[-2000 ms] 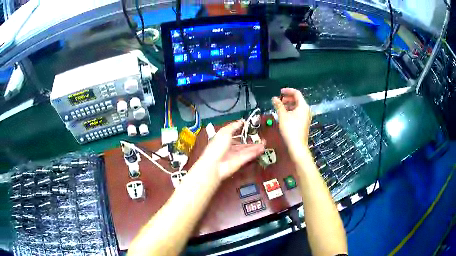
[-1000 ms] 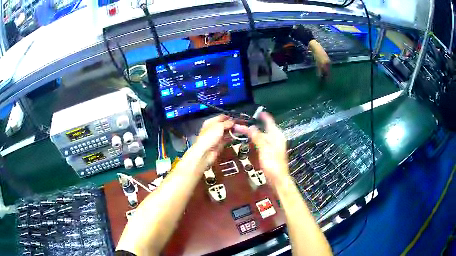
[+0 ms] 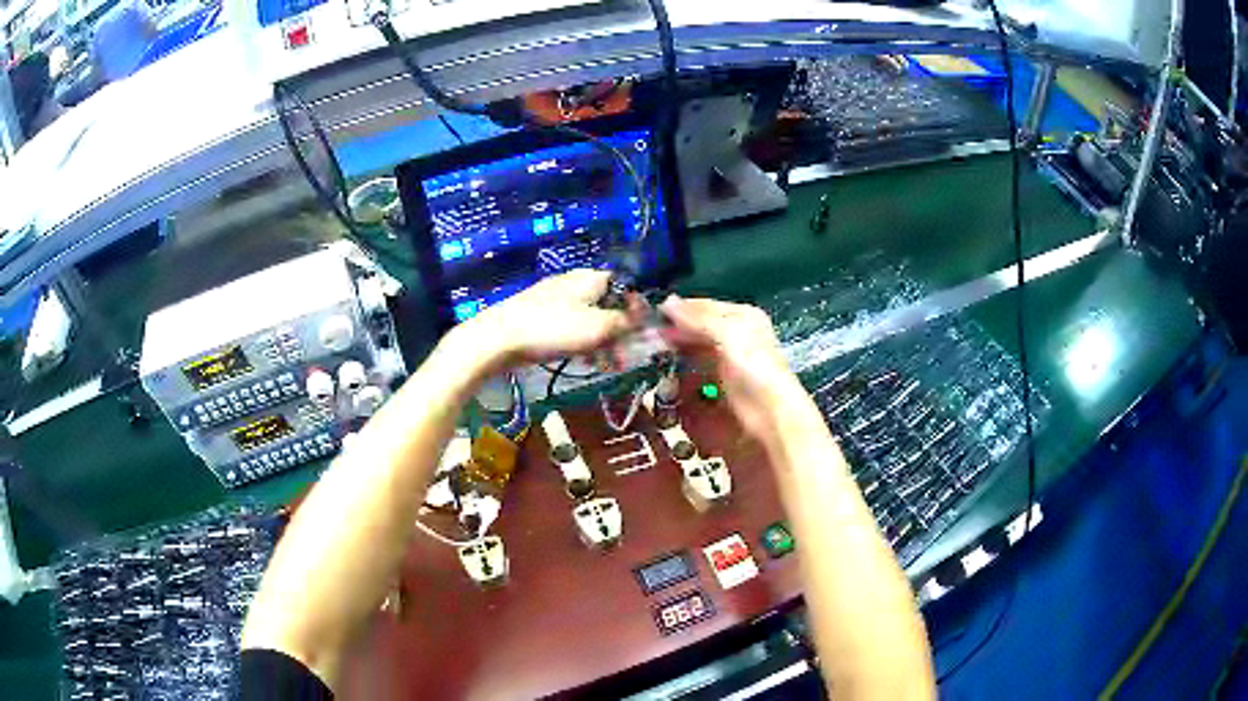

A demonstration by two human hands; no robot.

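My left hand [image 3: 554, 322] and my right hand [image 3: 719, 342] meet in front of the monitor, above the back edge of the brown fixture box [image 3: 548, 644]. Their fingertips are closed around a small dark piece [image 3: 624, 293], blurred and mostly covered by the fingers. A dark cord runs up from it across the screen. A thin white cable [image 3: 627, 408] hangs below the hands by a round test socket [image 3: 668, 393]. Pale universal AC sockets [image 3: 597, 523] stand in the front row.
The monitor [image 3: 527, 219] is behind my hands. Two stacked instruments [image 3: 260, 356] are left. Blister trays with units lie left [image 3: 164, 603] and right [image 3: 897, 445]. A yellow-taped adapter board [image 3: 494, 456] is on the box. A small dark item [image 3: 820, 212] stands on the far mat. A black cable hangs right.
Since a second ago my hands have come closer together and remain raised. The other person's hand at the far side is gone, and a small dark item stands there.
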